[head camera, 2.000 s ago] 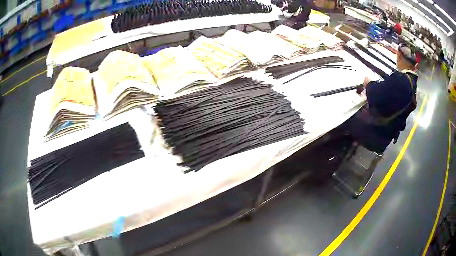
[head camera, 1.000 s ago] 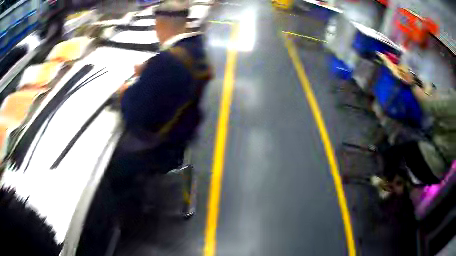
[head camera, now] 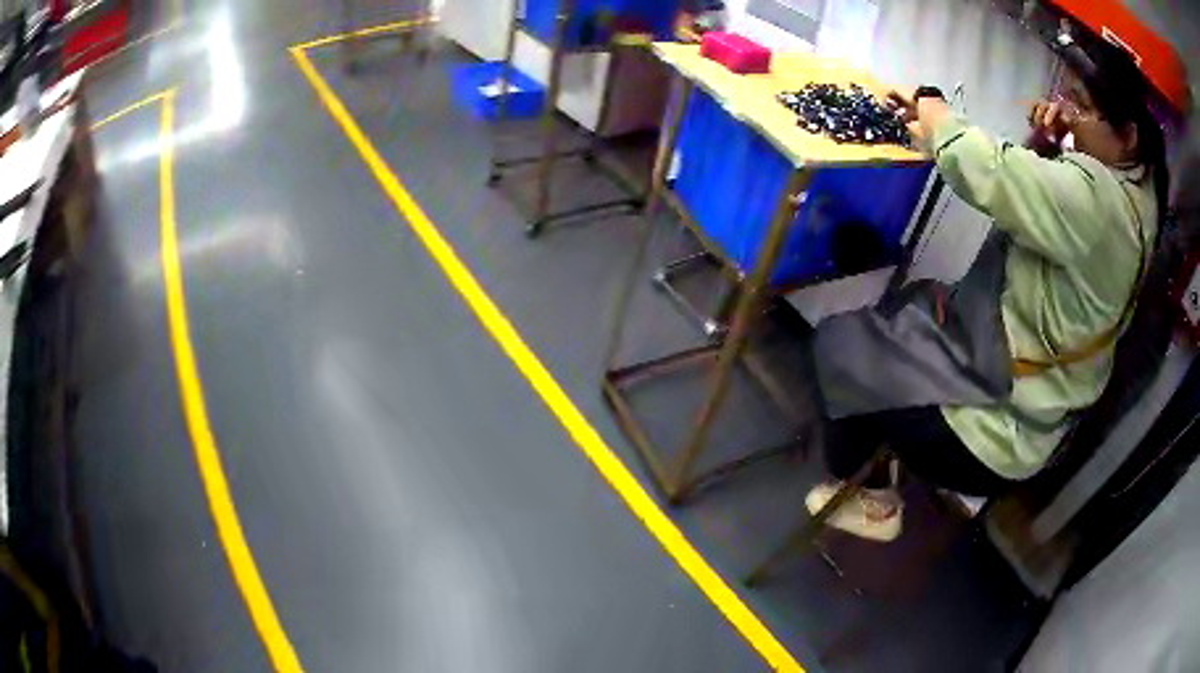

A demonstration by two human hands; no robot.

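Note:
Neither of my hands is in the picture. Nearest in front of me is the dark grey floor (head camera: 382, 394) with yellow lines (head camera: 494, 316) running along it. To the right stands a small pale yellow worktable (head camera: 763, 99) on a metal frame. A heap of small dark, shiny pieces (head camera: 849, 115) lies on it, with a bright pink box (head camera: 736, 53) behind. The pieces are too small to tell what they are.
A seated person in a light green top (head camera: 1046, 237) works at the table with one hand by the heap. A blue bin (head camera: 737, 184) is under the tabletop. A blue crate (head camera: 499, 90) stands on the floor. A white-covered table (head camera: 40, 171) edges the left side.
The view has swung right, away from the table of long black straps and the dark-clothed person. The worktable and the green-clad person now show at the right. My hands show in no frame.

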